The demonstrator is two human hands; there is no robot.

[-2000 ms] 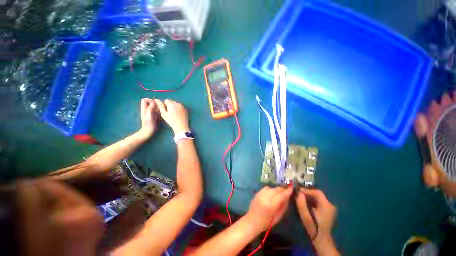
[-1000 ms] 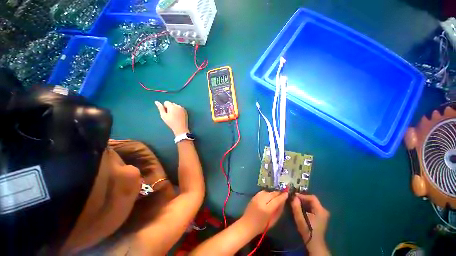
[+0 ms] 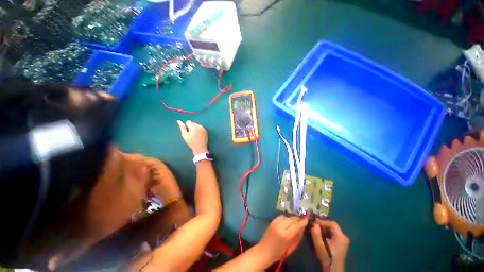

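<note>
The tan-green circuit board (image 3: 317,194) lies on the dark green bench, with long white lead wires (image 3: 303,154) running up from it over the blue tray's edge. My left hand (image 3: 283,237) is closed around the red test probe at the board's near edge. My right hand (image 3: 330,239) holds the black probe close beside it; the probe tips are too small to make out. The orange-rimmed multimeter (image 3: 244,117) lies left of the board, its red and black leads running down towards my hands. Its display reading is blurred.
Large blue tray (image 3: 366,114) behind the board. Orange fan (image 3: 460,183) at the right. White power supply (image 3: 216,34) with a red lead at the upper left, near blue bins (image 3: 123,74) of shiny parts. Another person's head, arm and hand (image 3: 195,136) reach in from the left.
The camera view has shifted, so bench items sit lower in the picture. The other person's head has come into view over their lap, and only one of their hands shows. My hands remain at the board's near edge.
</note>
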